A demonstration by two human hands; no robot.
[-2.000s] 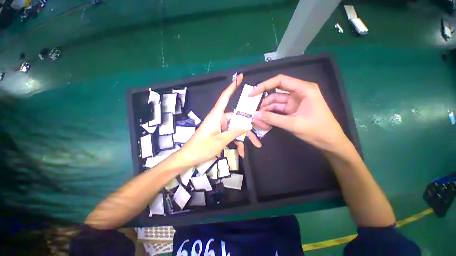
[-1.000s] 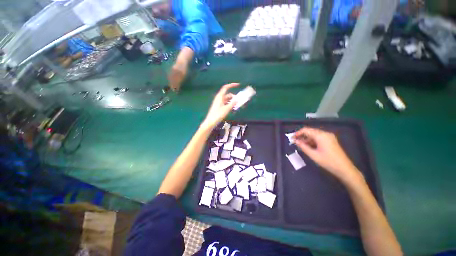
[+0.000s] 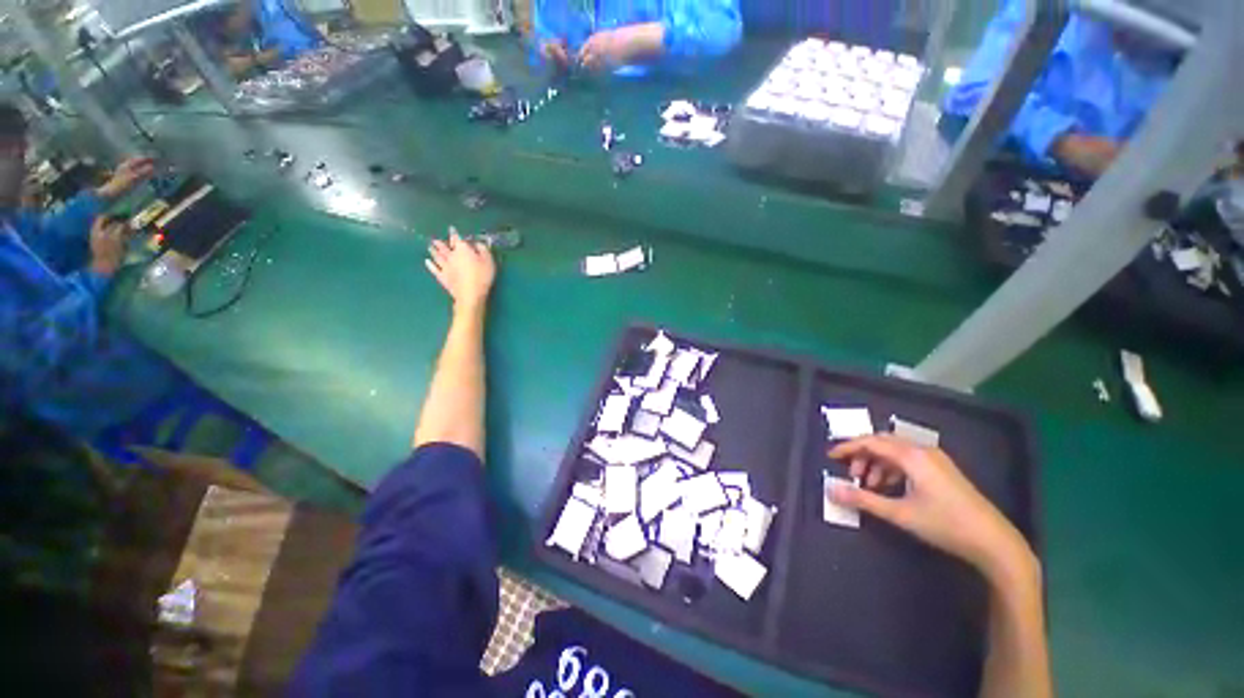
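Note:
A black divided tray [image 3: 791, 511] lies at the bench's near edge. Its left half holds a heap of white-silver modules [image 3: 664, 487]. Its right half holds a few flat pale pieces [image 3: 849, 423]. My right hand [image 3: 894, 480] is over the right half, thumb and fingers apart, the thumb at a pale piece [image 3: 842, 513] and partly over it. My left hand [image 3: 465, 267] is stretched palm down over the green bench, left of the tray, beside a small dark component [image 3: 502, 239]; whether its fingers hold anything is unclear. A joined white unit [image 3: 617, 261] lies singly between left hand and tray.
A slanting grey post [image 3: 1044, 218] stands behind the tray's right half. Stacked white trays [image 3: 835, 109] and another black parts tray [image 3: 1091, 259] are farther back. Persons in blue smocks work across the bench and at far left. A white piece [image 3: 1139, 386] lies right of the post.
My left hand has moved left, away from the tray; the white unit it held now lies on the bench. My right hand is lower over the right half, where more pale pieces show. The view has shifted.

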